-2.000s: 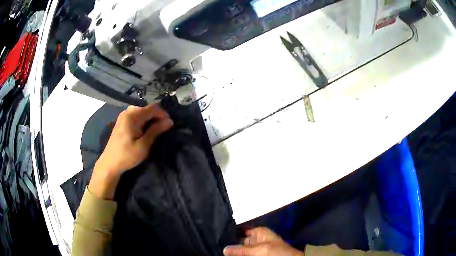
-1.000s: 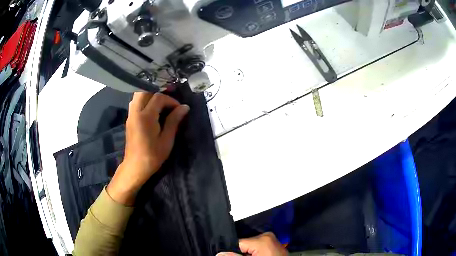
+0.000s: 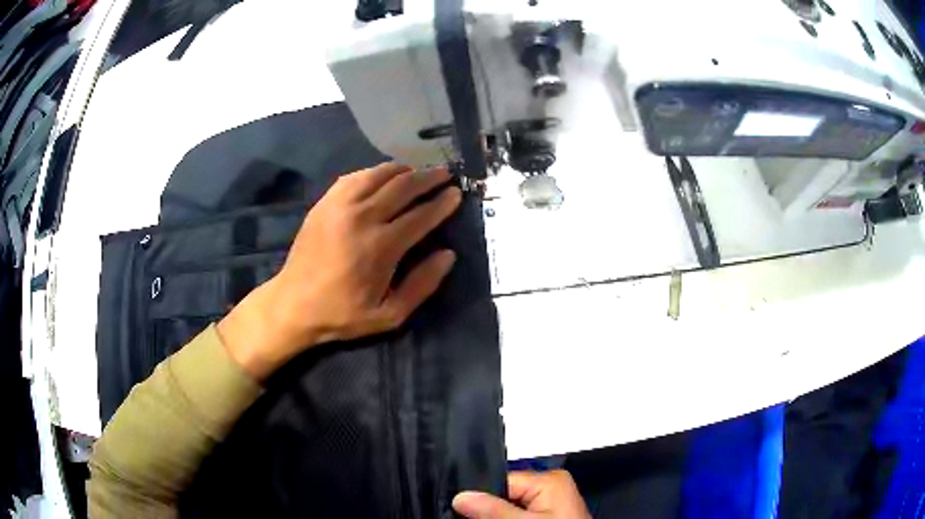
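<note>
The black pocket panel (image 3: 335,405) lies flat on the white table, with a zipper (image 3: 132,294) and a small pale pull at its left side. A plain round-cornered black panel (image 3: 243,172) shows beneath it at the back. The right edge of the fabric runs up under the presser foot (image 3: 472,184) of the white sewing machine. My left hand (image 3: 370,258) lies on the fabric just in front and left of the presser foot, fingers bent, holding nothing that I can see. My right hand (image 3: 527,497), cut off by the bottom edge, pinches the right edge of the pocket panel.
Dark thread snips (image 3: 694,211) lie on the machine bed right of the needle. A tan strip (image 3: 676,294) is on the table below them. The control panel (image 3: 771,122) is on the machine arm. A blue bin (image 3: 735,466) stands beyond the table's curved edge. Dark material is heaped at the left.
The view has turned, so the machine appears farther right. The fabric looks straighter and flatter, with more of its left part showing. My left hand has flattened out; my right hand stays at the lower edge.
</note>
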